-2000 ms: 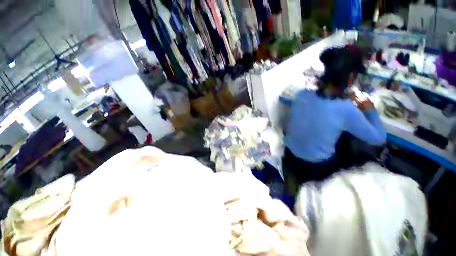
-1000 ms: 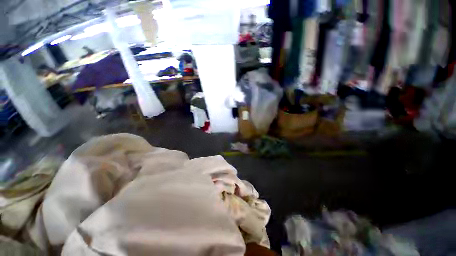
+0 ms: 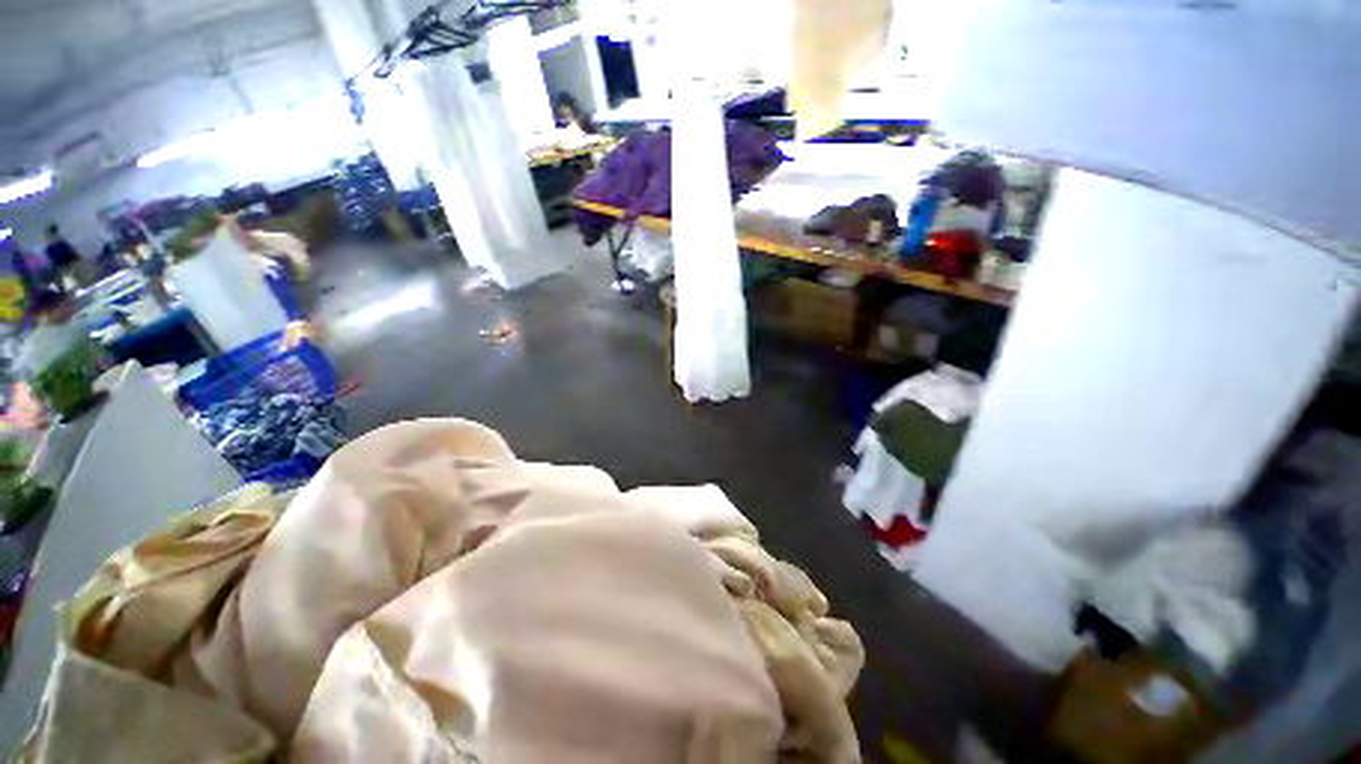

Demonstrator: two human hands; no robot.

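A large bundle of cream garment pieces (image 3: 552, 612) fills the lower middle of the head view, close to the camera. Its cloth is smooth on top, with gathered, crumpled edges at its right side and a looser folded part at its left. Neither my left hand nor my right hand shows; what lies under the bundle is hidden.
A blue crate (image 3: 261, 366) with dark patterned cloth stands left, beside a white partition (image 3: 127, 463). White pillars (image 3: 708, 254) rise ahead and at the right. A long table (image 3: 836, 266) bears purple cloth. A cardboard box (image 3: 1127, 709) stands lower right. People sit far off.
The view has swung left, past the hanging clothes and the seated person in blue, towards the pillars and floor. The cream bundle has stayed in front of me throughout.
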